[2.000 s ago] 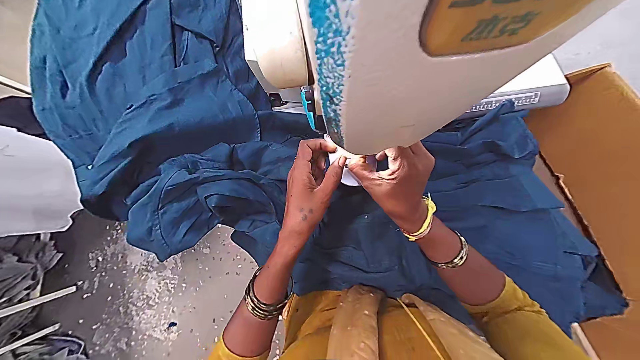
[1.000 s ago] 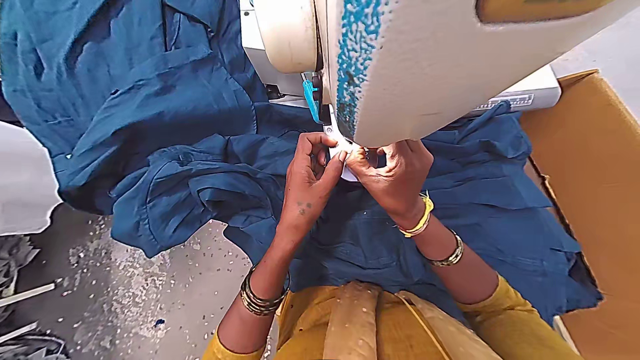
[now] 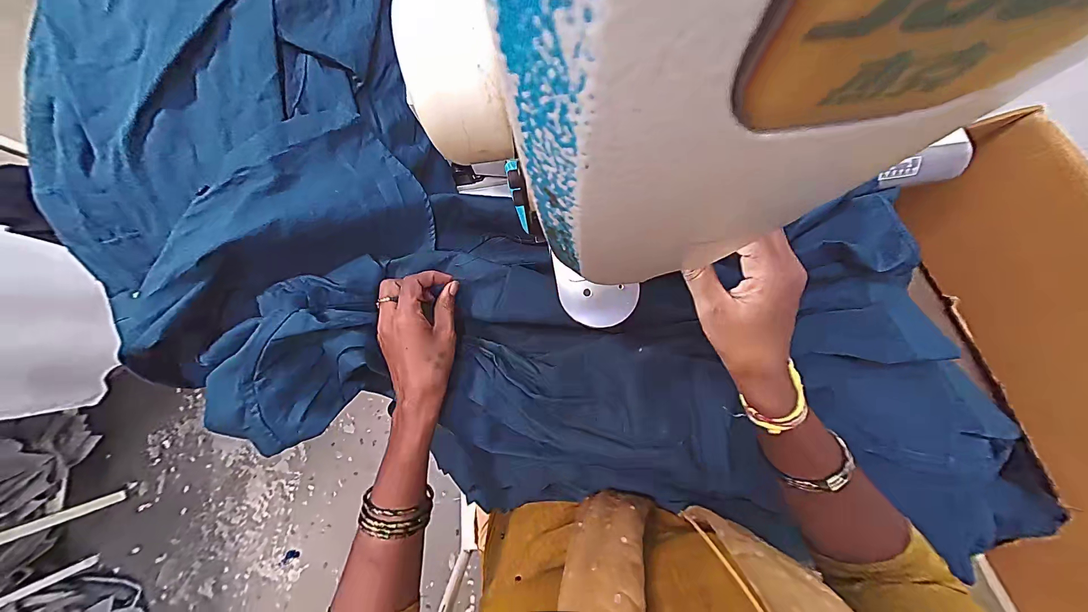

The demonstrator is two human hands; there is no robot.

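Blue cloth [image 3: 578, 408] lies gathered under the head of a sewing machine [image 3: 663, 144] and spreads to both sides. My left hand [image 3: 418, 331] pinches a fold of this cloth left of the needle area, thumb against forefinger. To the right, my right hand [image 3: 748, 297] is at the cloth just below the machine head, which hides part of its fingertips; its grip there is hard to see. Between the hands, a rounded white plate with small holes [image 3: 597, 299] sticks out from under the head. A light-blue part [image 3: 517, 197] stands by the needle area, and the needle itself is hidden.
A cardboard box [image 3: 1003, 255] stands along the right side. White material [image 3: 51, 327] hangs at the left edge, above grey cloth scraps [image 3: 38, 467] and pale bars [image 3: 68, 514]. The floor [image 3: 221, 501] at lower left is strewn with bits of lint.
My hands were close together at the front of the machine head; now they are apart, the left one further left and the right one further right. The white plate between them has come into view.
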